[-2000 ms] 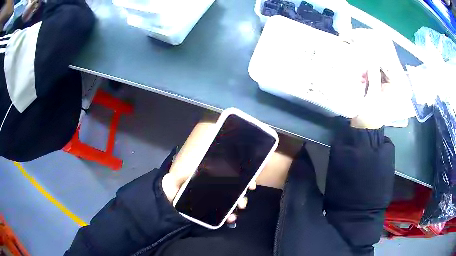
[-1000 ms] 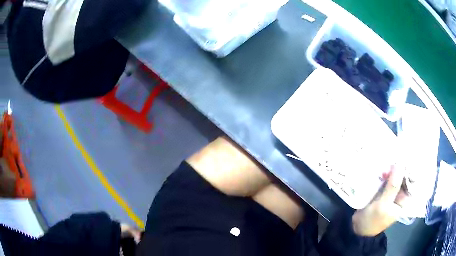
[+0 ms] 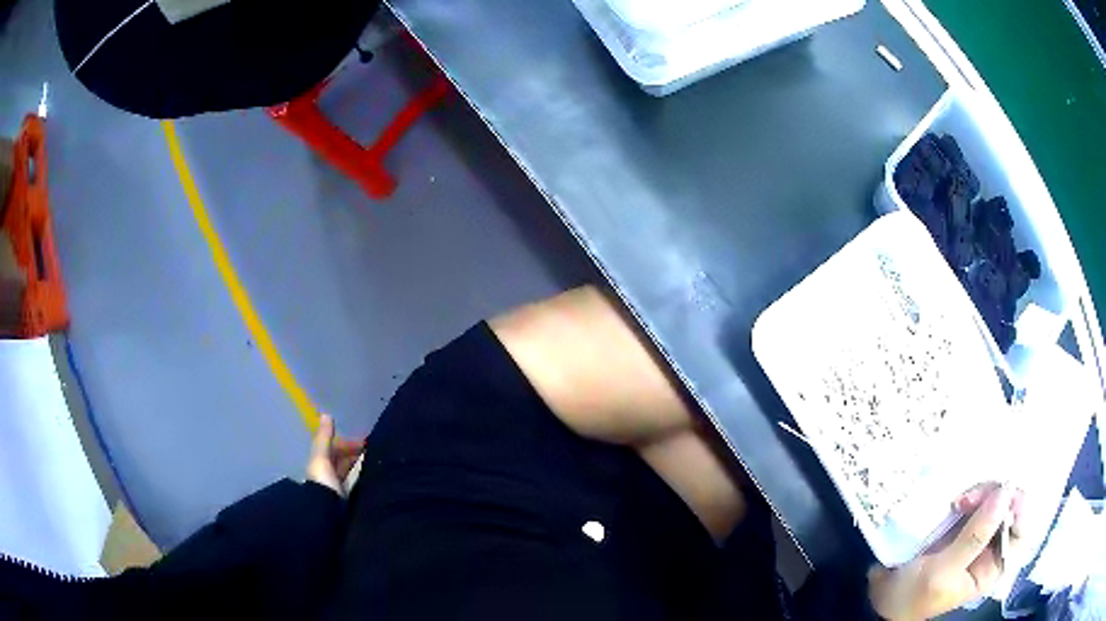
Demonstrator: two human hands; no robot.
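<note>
My left hand (image 3: 334, 459) is low beside my hip, partly hidden by my dark clothing. A small pale edge shows at its fingers, but I cannot tell what it is. My right hand (image 3: 946, 568) is at the near right corner of the white lead tub (image 3: 782, 328), with thumb and fingers close together; whether they hold anything is unclear. The tub holds many pale leads with small dark specks. The housing tub (image 3: 893, 194) behind it holds black plastic housings (image 3: 997, 249).
Stacked translucent tubs (image 3: 661, 75) stand at the bench's far side. A small white piece (image 3: 889, 57) lies near the green conveyor (image 3: 1031, 91). White sheets (image 3: 1061, 412) and crinkled plastic (image 3: 1079, 552) are at right. A red stool (image 3: 352, 152) and a person's dark clothing (image 3: 231, 55) are upper left.
The phone held over my lap two seconds ago is no longer visible there; my left hand has moved down to my side. The view has turned, and my right hand stays by the tubs.
</note>
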